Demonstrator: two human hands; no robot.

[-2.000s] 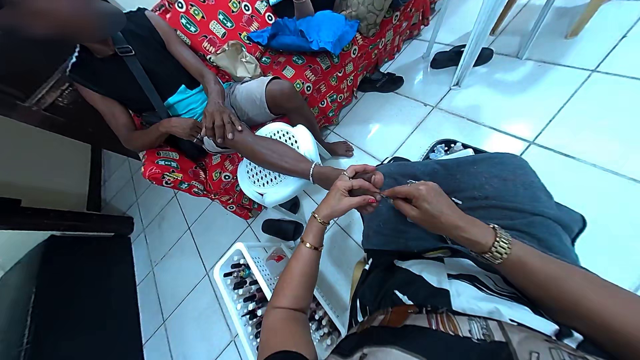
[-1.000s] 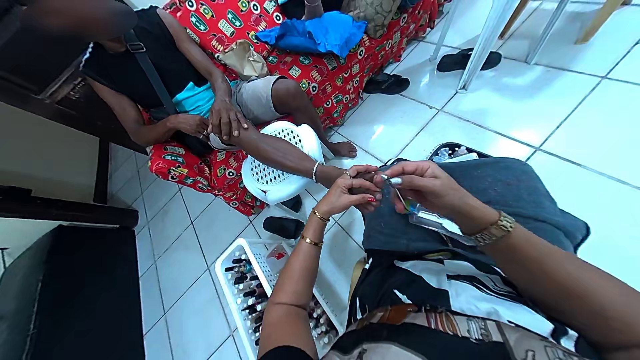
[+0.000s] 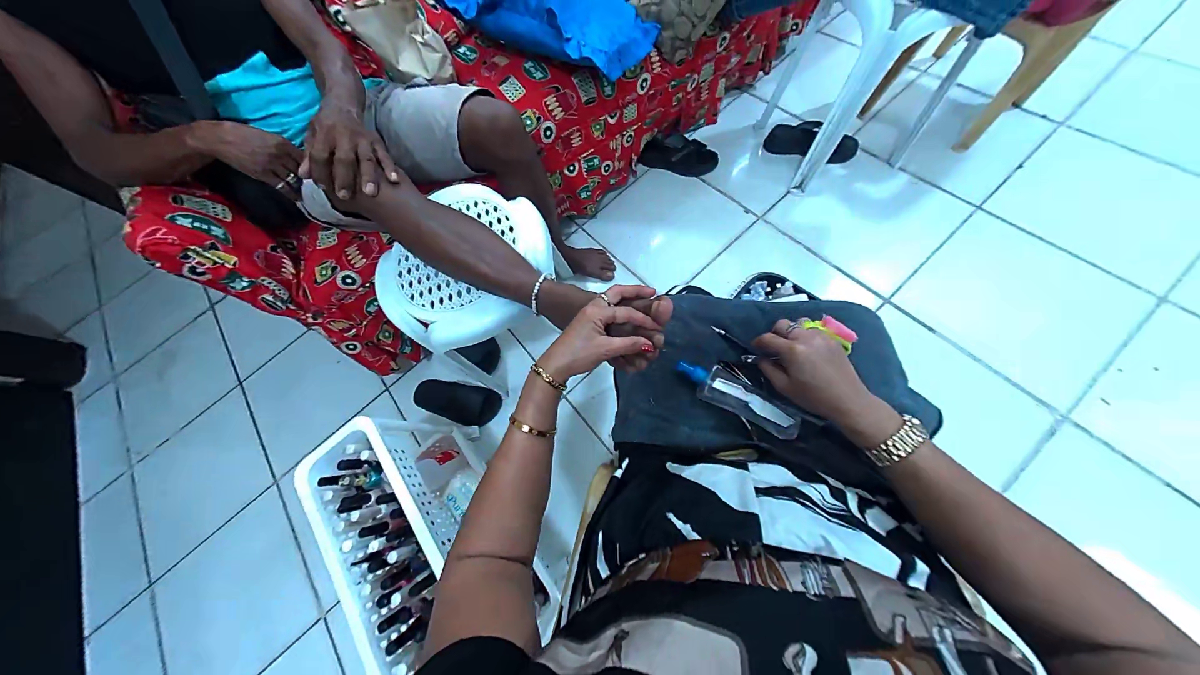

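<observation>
My left hand is closed around the toes of a seated person's outstretched foot, at the edge of a dark grey towel over my lap. Over that towel my right hand holds a slim pointed metal tool and other small items. Bright yellow and pink objects show beyond its knuckles; whether they are held or lie on the towel I cannot tell. A clear plastic case and a blue-tipped item lie just left of the right hand.
A white plastic basket of nail polish bottles stands at lower left. The person's leg crosses a white plastic stool beside a red patterned sofa cover. Black slippers are on the tiles. A dark container sits behind the towel.
My right hand has moved away from the foot, to the right over the towel. The clear case, near that hand a second ago, now shows on the towel. My left hand stays at the foot.
</observation>
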